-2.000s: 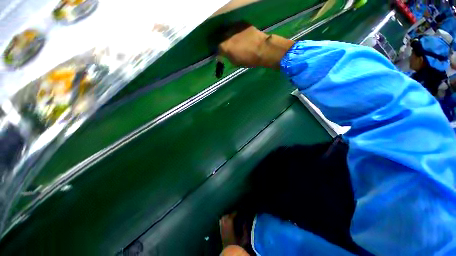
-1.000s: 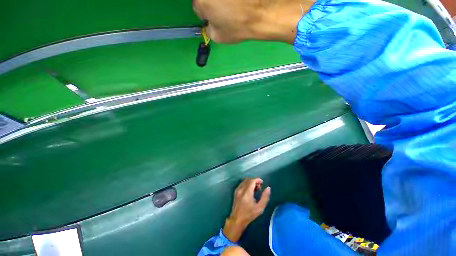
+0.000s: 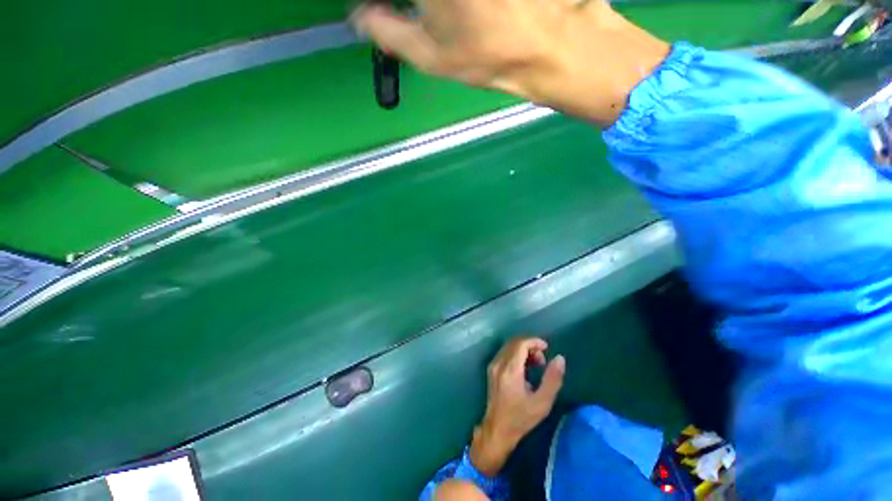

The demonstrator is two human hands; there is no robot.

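Observation:
A small black clip or tag (image 3: 387,80) hangs upright against the green partition (image 3: 274,108), just below its grey rail. My right hand (image 3: 489,44) is at the top edge, over the clip's upper end. Its fingers are blurred and partly cut off, so whether they grip the clip cannot be told. My left hand (image 3: 518,391) is low in the picture over the near edge of the bench, thumb and fingers curved apart, with nothing visible in it.
The dark green bench (image 3: 323,284) runs diagonally across. A small dark oval object (image 3: 349,387) lies at its near seam. A white panel (image 3: 156,479) is at bottom left. Yellow, white and red items (image 3: 706,460) show at bottom right. Small mixed items (image 3: 861,24) are at top right.
The camera view has swung from the bagged items at left to the partition and bench. The yellow loop seen by my right fingers earlier is now hidden. My left hand has come fully into view.

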